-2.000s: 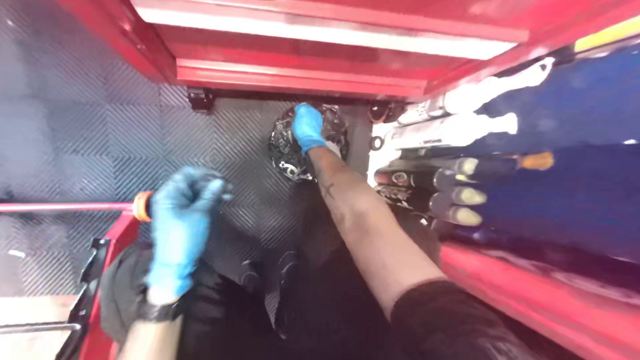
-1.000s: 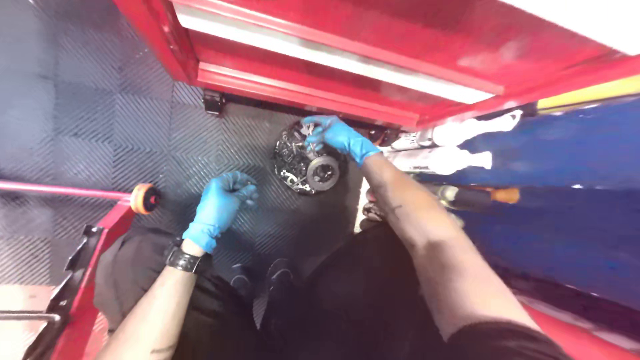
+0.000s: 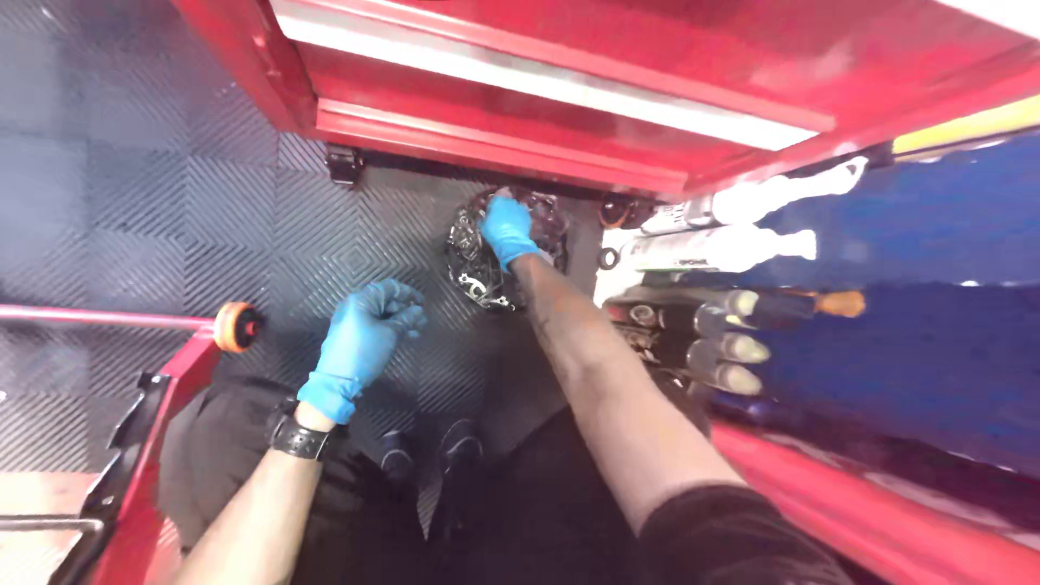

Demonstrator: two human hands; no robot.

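Note:
A round tray or bowl [image 3: 479,286] of shiny metal parts sits on the dark floor mat, below the red cabinet. My right hand [image 3: 508,227], in a blue glove, reaches into its upper part; the fingertips are among the parts, and whether they grip anything cannot be told. Part of the contents is hidden under that hand and forearm. To the left of the tray, my left hand [image 3: 370,337], also in a blue glove, hovers over the mat with its fingers curled. Nothing can be made out for certain between those fingers.
A red cabinet [image 3: 504,150] with a black caster [image 3: 344,165] spans the top. White bottles [image 3: 707,248] and several clear-capped containers [image 3: 731,349] stand at the right. An orange-rimmed wheel [image 3: 236,327] on a red frame is at the left. My shoes [image 3: 461,447] are below.
My right hand has moved from the tray's upper right, one second ago, back over its upper middle. My left hand has moved slightly from its place two seconds ago, its fingers still curled.

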